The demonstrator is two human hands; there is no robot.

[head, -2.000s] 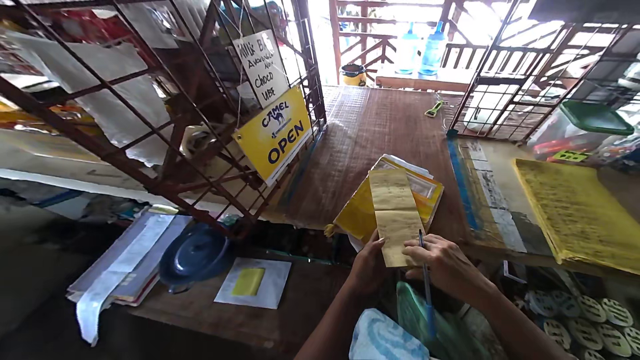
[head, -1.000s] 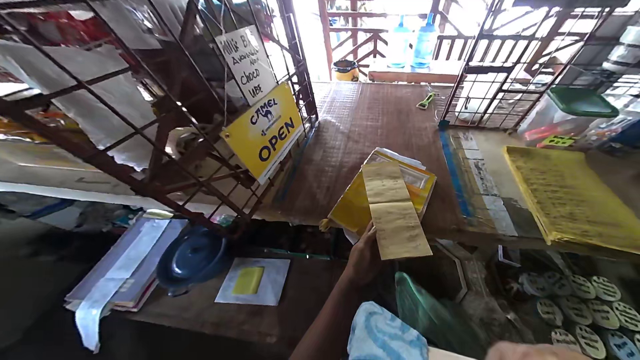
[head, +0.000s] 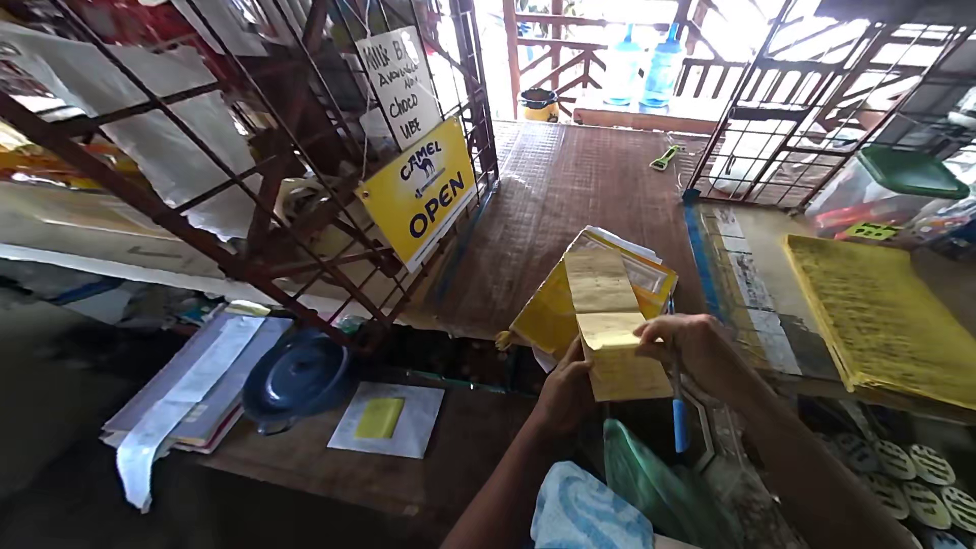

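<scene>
My left hand (head: 568, 385) holds a long strip of tan paper (head: 606, 293) by its lower left side. At the strip's right edge, my right hand (head: 671, 335) pinches a raised fold of the paper and also has a blue pen (head: 679, 412) between its fingers, pointing down. Behind the strip, a yellow envelope or folder (head: 545, 309) with white sheets rests at the near edge of the brown counter (head: 572, 183). Below my hands are a green plastic bag (head: 648, 473) and a blue and white patterned cloth (head: 587, 511).
Metal grilles stand on both sides, the left one bearing a yellow sign (head: 423, 194). On the lower shelf lie a blue basin (head: 297, 377), stacked papers (head: 198, 381) and a yellow pad (head: 380, 418). A written-on yellow sheet stack (head: 884, 313) and a green-lidded container (head: 911, 171) are at right.
My right hand was on the paper with the pen, moved away to the lower right, and is back at the strip with the pen. The paper now has a raised fold.
</scene>
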